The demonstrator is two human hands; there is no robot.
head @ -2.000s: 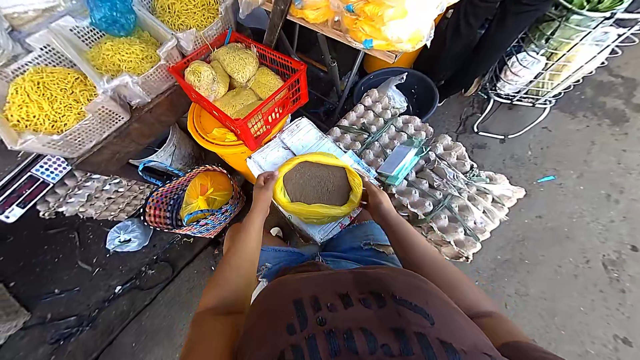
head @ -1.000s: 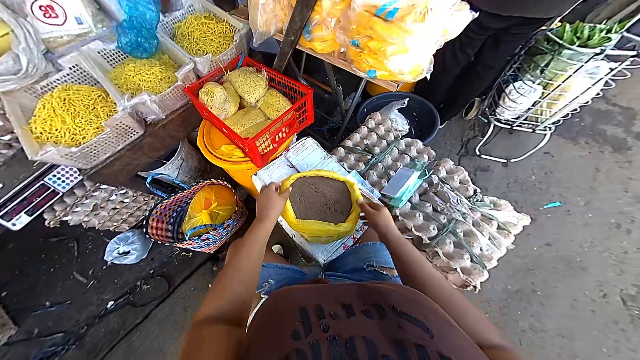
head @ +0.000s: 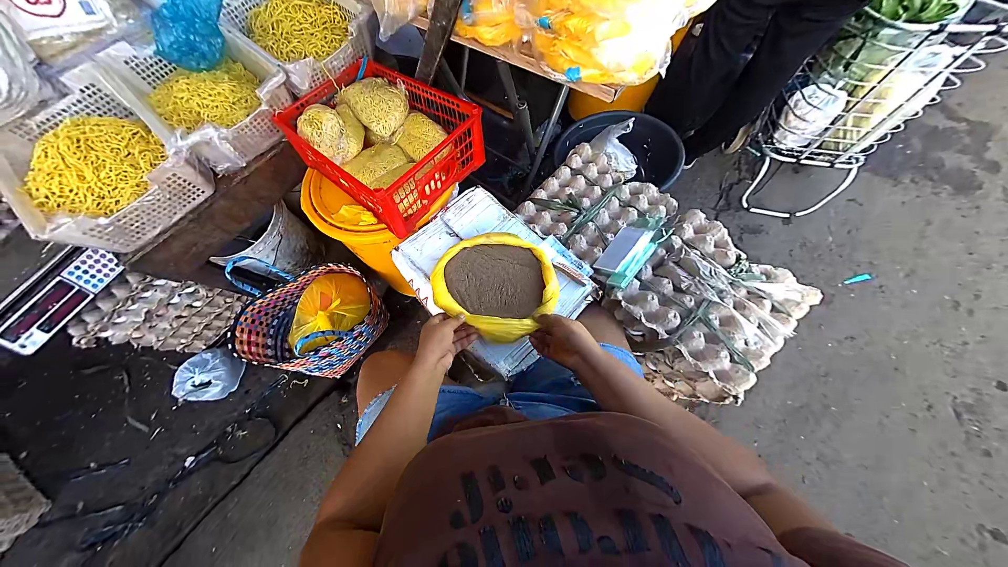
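Observation:
A yellow plastic bag [head: 504, 328] stands with its rim rolled outward, filled with a grey-brown powder [head: 494, 280], probably ground pepper, though the picture does not settle it. It rests on a white wooden crate or slatted board [head: 472, 211] between my knees. My left hand [head: 446, 340] pinches the rolled rim at the near left. At the near right, my right hand [head: 562, 339] grips the same rim, its fingertips partly hidden under the plastic. A light blue packet [head: 568, 261] lies on the white surface just right of the bag.
A red plastic basket [head: 441, 169] with bagged noodles sits on a yellow bucket [head: 370, 248]. Stacked egg trays [head: 693, 307] lie at the right, a woven basket [head: 307, 319] at the left. Beyond are white crates of yellow noodles [head: 94, 165], a dark tub [head: 630, 146] and a standing person's legs [head: 756, 71].
Both hands have slid from the sides of the bag's rim to its near edge, closer together. The rim stays rolled around the powder.

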